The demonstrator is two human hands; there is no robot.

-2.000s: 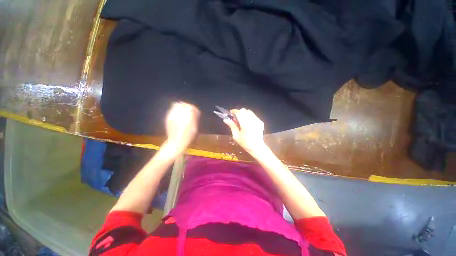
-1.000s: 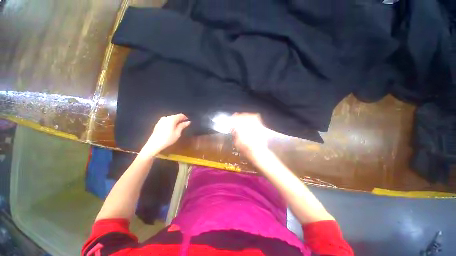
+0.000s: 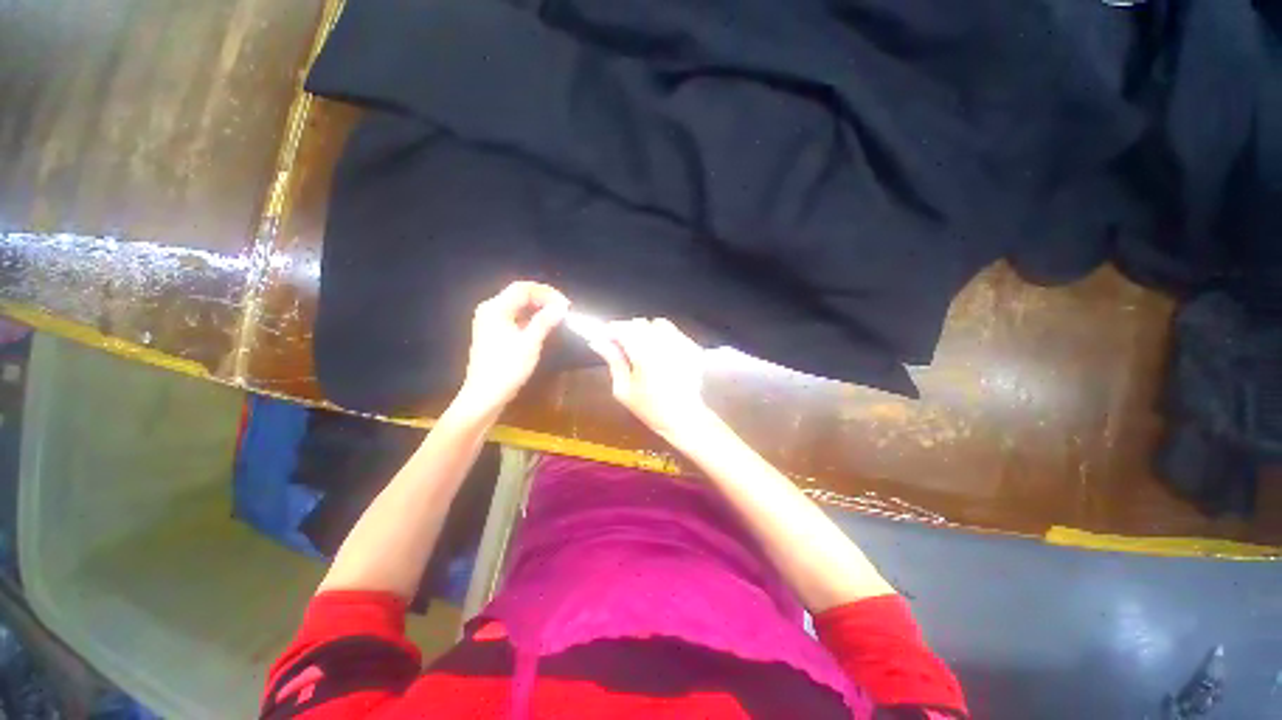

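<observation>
A dark garment lies spread over the brown table, its near edge close to the table's front edge. My left hand is at that edge with thumb and fingertips together; whether it pinches cloth or thread is too small to tell. My right hand is just right of it, closed around the small thread snips, whose bright blades point left at my left fingertips. Glare washes out the blades and both sets of fingertips.
The worn brown table has yellow tape along its front edge. More dark cloth lies at the right. Below the table at left is a pale plastic bin with blue and black cloth inside. Grey floor shows at lower right.
My left hand has moved right and slightly up, to the snips' tips. My right hand has moved slightly left. The garment's left part has shifted a little.
</observation>
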